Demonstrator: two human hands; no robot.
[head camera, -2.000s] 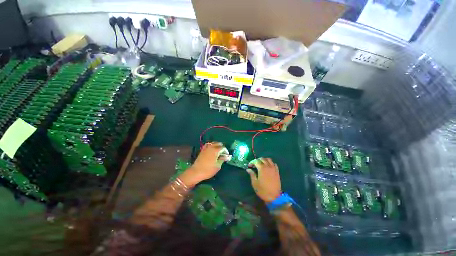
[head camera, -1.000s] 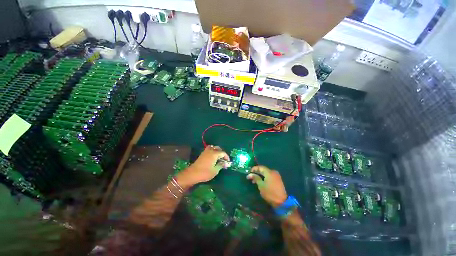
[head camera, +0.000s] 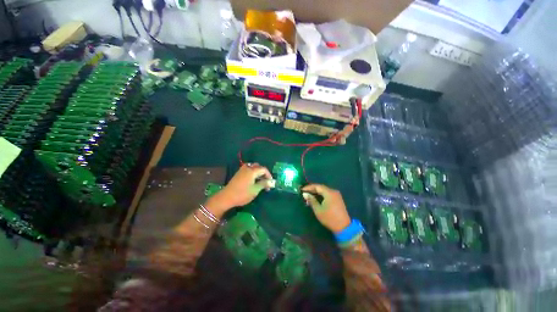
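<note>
A small green circuit board (head camera: 286, 177) with a bright light glowing on it is between my hands on the dark green mat. My left hand (head camera: 249, 185) holds the small white connector (head camera: 269, 182) at the board's left edge. My right hand (head camera: 328, 206) grips a thin dark probe (head camera: 313, 194) whose tip is at the board's lower right corner. Red power leads (head camera: 275, 141) loop from the instruments towards both hands. My fingertips partly hide the connector and probe.
Stacked green panels (head camera: 91, 122) stand at left beside a wooden strip (head camera: 149, 166) and brown board (head camera: 177, 204). Larger green board pieces (head camera: 246, 239) lie near my body. A clear tray (head camera: 427, 198) of boards is at right. The power supply (head camera: 265, 102) and tester (head camera: 342, 76) stand behind.
The view has shifted, so the scene sits higher and slightly further left. My right hand has drawn back a little from the board and now shows the dark probe. The light stays on.
</note>
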